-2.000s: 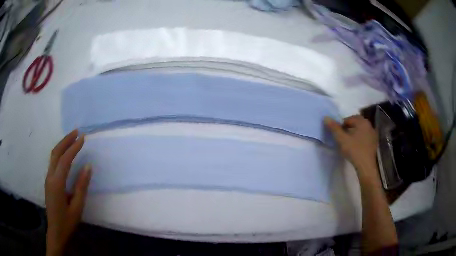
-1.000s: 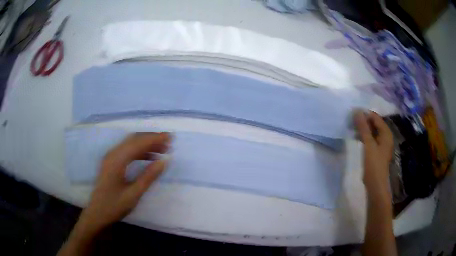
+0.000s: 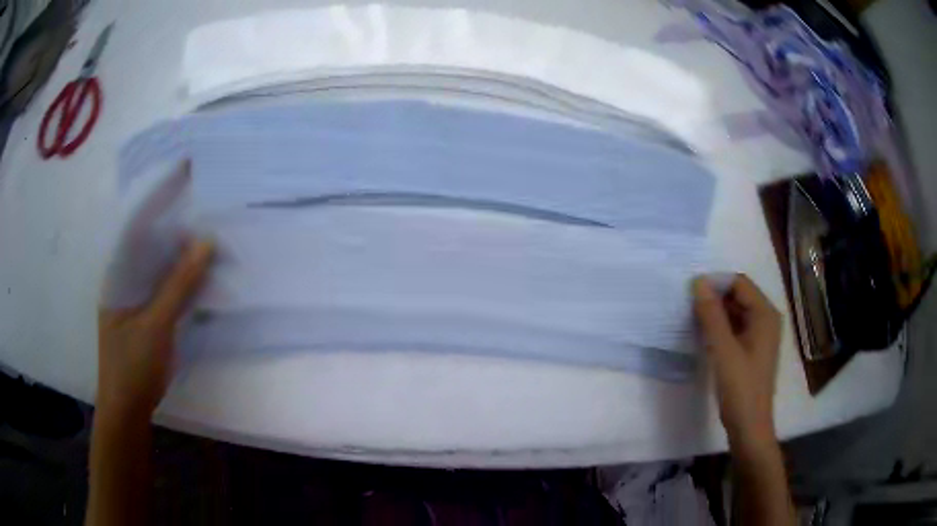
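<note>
A pale blue striped fabric strip [image 3: 442, 267] spans between my two hands, over the near pile and the lower edge of the middle stack. My left hand [image 3: 154, 267] holds its left end; that end and the hand are blurred. My right hand [image 3: 740, 329] pinches its right end between thumb and fingers. The middle blue stack [image 3: 411, 144] shows behind it, with a dark layered edge. The near pile [image 3: 411, 334] shows only as a band below the held strip. The white interlining stack [image 3: 442, 43] lies farthest away.
Red-handled scissors [image 3: 72, 113] lie at the far left. At the right, an iron [image 3: 848, 267] sits on a brown pad [image 3: 817, 375] beside a yellow-orange cord bundle [image 3: 894, 236]. A tangled heap of lilac, white and blue strips [image 3: 822, 98] lies at the upper right.
A strip is now held at both ends and has moved nearer me, over the near pile. My left hand went inward, then back to the left end. My right hand came nearer. The view shifted.
</note>
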